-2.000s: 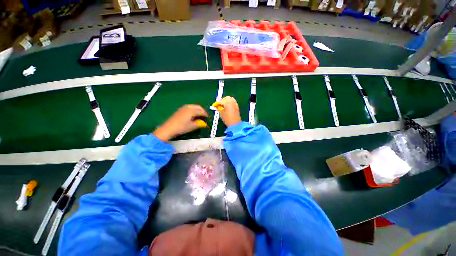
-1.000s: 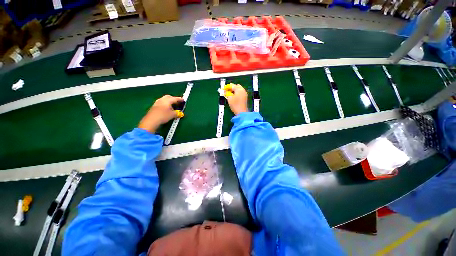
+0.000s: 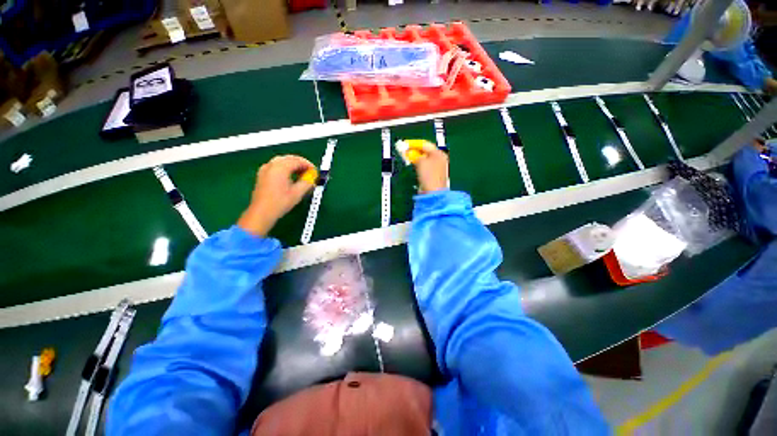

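Note:
A white band with a dark centre [image 3: 318,195] lies slightly slanted on the green belt. My left hand [image 3: 278,192] is at its left side, with yellow fingertips beside the dark centre; whether they grip it is unclear. Another band [image 3: 386,187] lies nearly straight between my hands. My right hand [image 3: 432,169] is raised over the belt, shut on a small yellow-and-white piece [image 3: 413,151]. A third band [image 3: 440,136] is partly hidden behind this hand.
More bands [image 3: 518,152] lie along the belt. A red tray [image 3: 426,100] with a bagged blue item stands beyond it; black boxes [image 3: 153,100] are far left. Pinkish pieces [image 3: 337,304] lie before me, set-aside bands [image 3: 102,366] at left, a carton [image 3: 576,248] at right.
My left hand has moved left to another band, which now lies less slanted. My right hand has moved right, off the middle band. The view has shifted, and the tray appears further left.

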